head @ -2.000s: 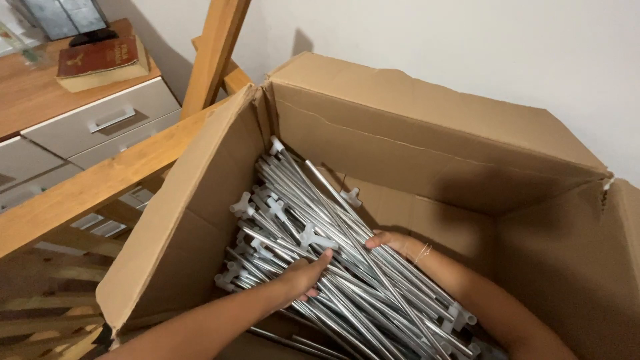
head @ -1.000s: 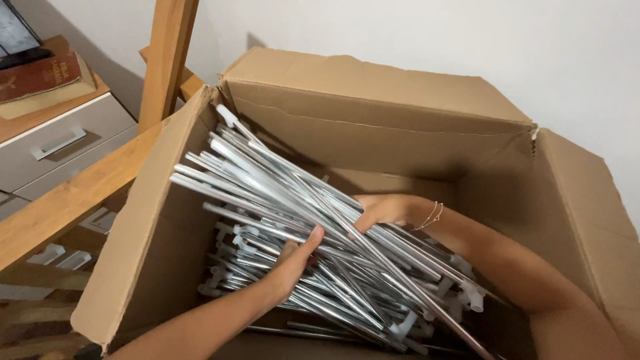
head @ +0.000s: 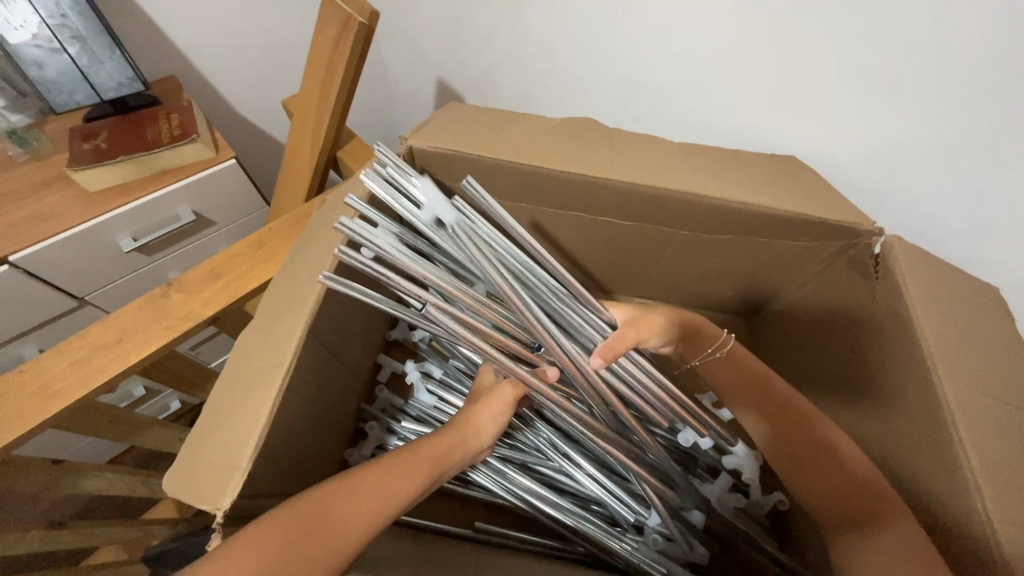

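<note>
A bundle of silvery metal tubes [head: 480, 296] slants across the open cardboard box [head: 264, 352], its upper left ends raised to the box's left wall. My left hand [head: 492, 404] grips the bundle from below left, thumb over a tube. Around its right side closes my right hand [head: 640, 332], with a thin bracelet on the wrist. White plastic connectors [head: 744, 460] are on several tubes at the lower right, and another connector [head: 436, 200] is near the top. More metal tubes [head: 520, 472] with white fittings lie beneath in the box.
Left of the box run wooden slats and a rail [head: 152, 320], with an upright wooden post [head: 320, 104] behind. A drawer cabinet [head: 160, 228] holds a thick red book [head: 136, 140] and a framed panel or screen [head: 76, 48]. A pale wall [head: 680, 72] stands behind the box.
The bundle of tubes has been lifted from the pile, its left ends rising towards the box's top left corner. Both hands are now higher, gripping it.
</note>
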